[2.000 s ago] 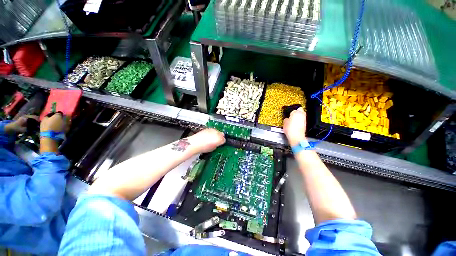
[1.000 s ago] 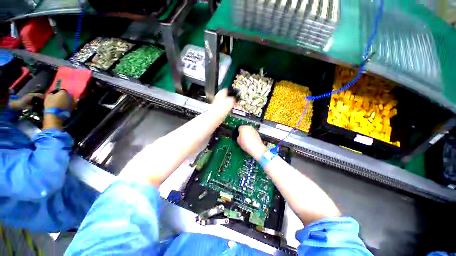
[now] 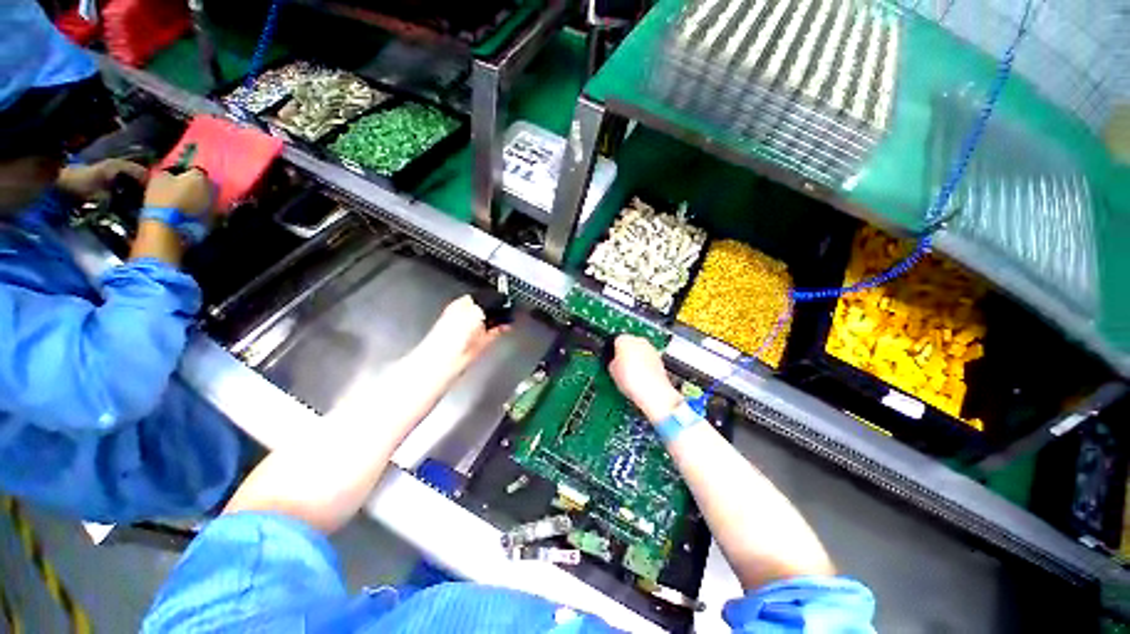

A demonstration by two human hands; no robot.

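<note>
The large green circuit board point(image 3: 595, 427) lies in its black carrier point(image 3: 496, 477) on the rail line. The narrow green strip board point(image 3: 616, 318) is at the carrier's far edge. My left hand point(image 3: 461, 332), black covering on its fingertips, is left of the carrier, above the shiny plate. Its fingers are bent together; a small pale spot shows at the tips, too small to identify. My right hand point(image 3: 638, 372), with a light blue wristband, is over the board's far edge. Its fingertips point down and are mostly hidden, so I cannot tell what they hold.
Behind the rail are bins of off-white components point(image 3: 647, 254), small yellow components point(image 3: 737, 301) and large yellow-orange components point(image 3: 911, 328). A blue coiled cord point(image 3: 892, 266) hangs over them. Metal clamps point(image 3: 539, 533) are at the carrier's near edge. A neighbouring worker's hand point(image 3: 180, 192) is by a red tray point(image 3: 229, 159).
My left hand has come back from the off-white bin to the left of the carrier. My right hand, earlier at the small yellow bin, stays over the board's far edge. The view has shifted.
</note>
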